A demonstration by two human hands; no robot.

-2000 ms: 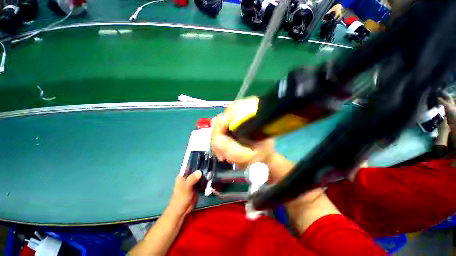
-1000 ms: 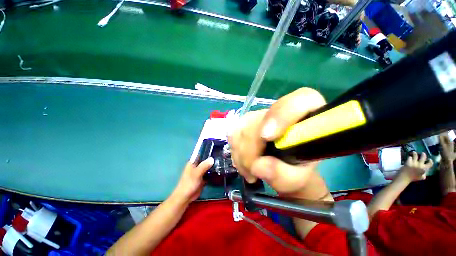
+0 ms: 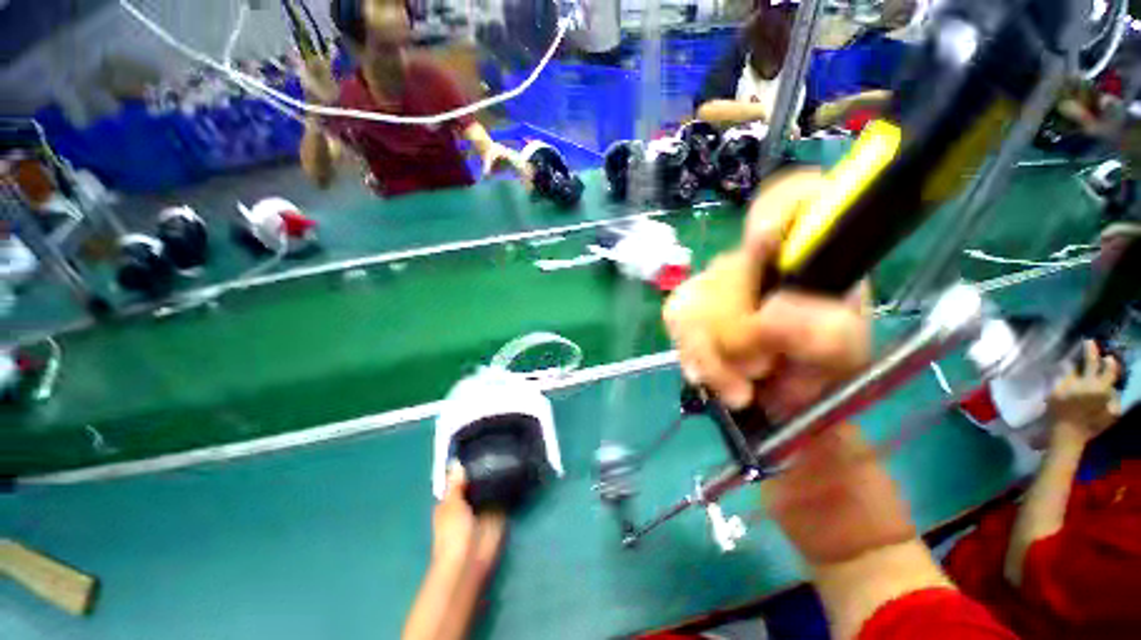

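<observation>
A white dome camera point(image 3: 497, 444) with a glossy black ball stands on the blue-green worktop, its ball toward me. My left hand point(image 3: 466, 550) holds it from the near side, thumb by the ball. A white cable loops behind the housing. My right hand point(image 3: 776, 313) grips the black electric screwdriver point(image 3: 863, 200) with its yellow panel, raised to the right of the camera. The screwdriver's thin tip points down and left, apart from the camera. The picture is blurred.
A green conveyor point(image 3: 313, 344) runs behind, carrying a white camera with a red end point(image 3: 648, 254). More cameras line the far side, where people sit. A metal rod point(image 3: 851, 400) crosses under my right hand. A neighbour's hand point(image 3: 1086, 398) is at right. A wooden strip point(image 3: 48, 578) lies at left.
The screwdriver and my right hand have lifted away from the camera. The camera has turned more upright, its black ball now plainly showing. My view has tilted up to the far side.
</observation>
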